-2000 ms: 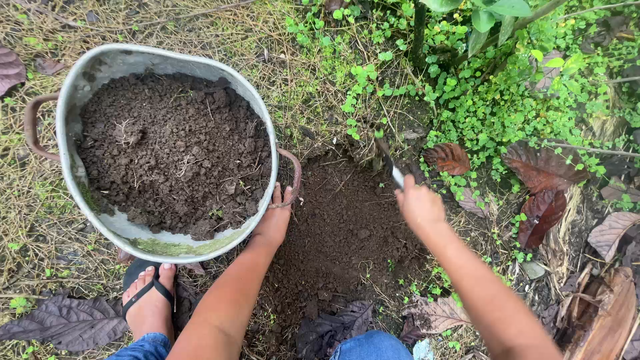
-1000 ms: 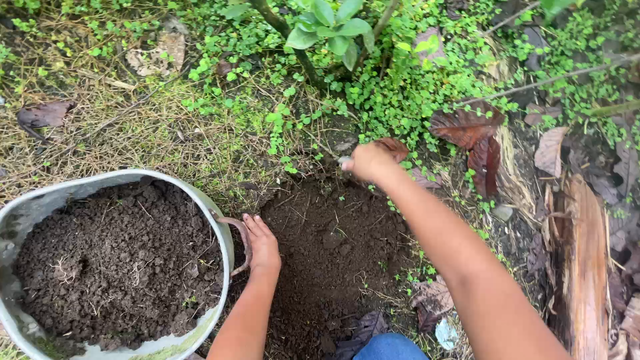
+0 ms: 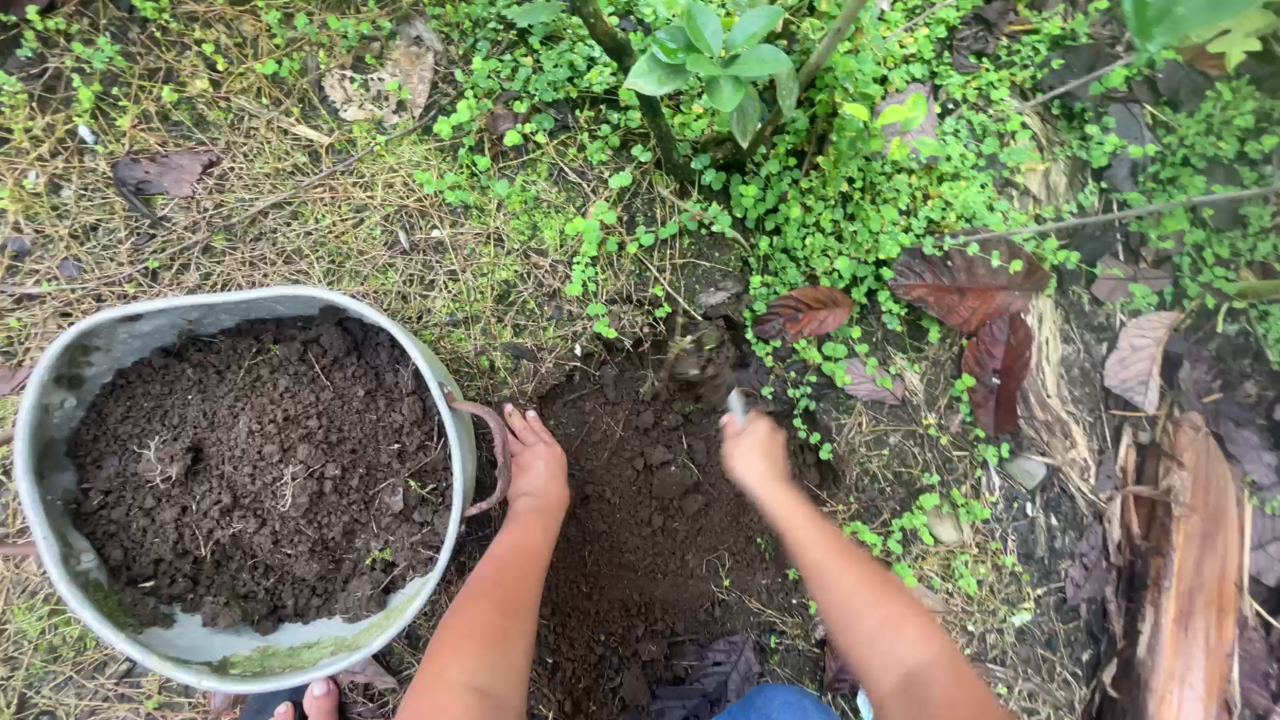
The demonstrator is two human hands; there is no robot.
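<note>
A dented metal pot (image 3: 458,440) filled with dark crumbly soil (image 3: 260,480) stands at the left. My left hand (image 3: 533,462) rests beside its rusty side handle (image 3: 500,455), fingers pointing up; whether it grips the handle is unclear. My right hand (image 3: 755,450) is closed around a small tool, of which a grey metal part (image 3: 737,405) shows above the fist. The tool's far end is blurred at the upper edge of a patch of bare dug soil (image 3: 660,500), near loose roots and clods.
A leafy shrub (image 3: 715,60) rises above small green ground cover. Brown dry leaves (image 3: 970,285) lie at the right, with a split piece of wood (image 3: 1185,570) at the lower right. A foot in a dark sandal (image 3: 300,703) shows below the pot.
My right hand, with the tool, has moved down from the upper edge of the dug patch. The view has shifted right since the oldest frame. My left hand remains by the pot's handle.
</note>
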